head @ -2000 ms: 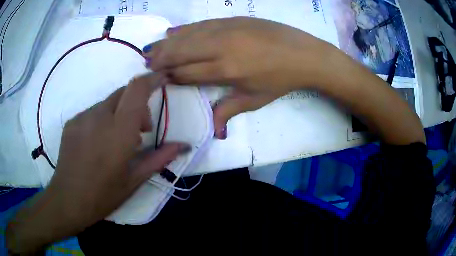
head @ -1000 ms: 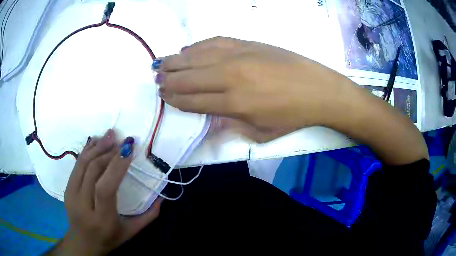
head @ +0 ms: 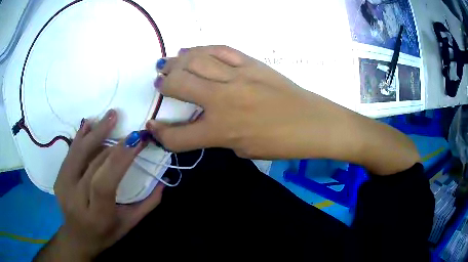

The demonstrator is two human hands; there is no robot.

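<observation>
A white rounded panel (head: pixel 82 66) lies at the bench's near edge, its near part over my lap. A red-and-black wire harness (head: pixel 154 25) curves around it in a ring, with a small black connector (head: pixel 18 126) at the left. My left hand (head: pixel 95 179) grips the panel's near edge, fingers on top and thumb at the rim. My right hand (head: pixel 220 102) rests on the ring's right side, fingertips on the wire, thumb lower by my left fingertips; whether it pinches the wire is unclear. Both hands largely hide the lead-end connector. A white cable (head: pixel 192 166) loops off the near edge.
Dark tweezers (head: pixel 395 56) lie on the printed picture sheet (head: pixel 416 61) at the right. A black open-shaped item (head: pixel 447 61) is farther right. Another white panel edge (head: pixel 15 36) shows at the upper left. A blue stool (head: pixel 320 184) stands below the bench.
The view has shifted, so the panel sits higher and further left. My left hand moved from across the panel to its near edge. My right hand's thumb has come to the wire's lower end.
</observation>
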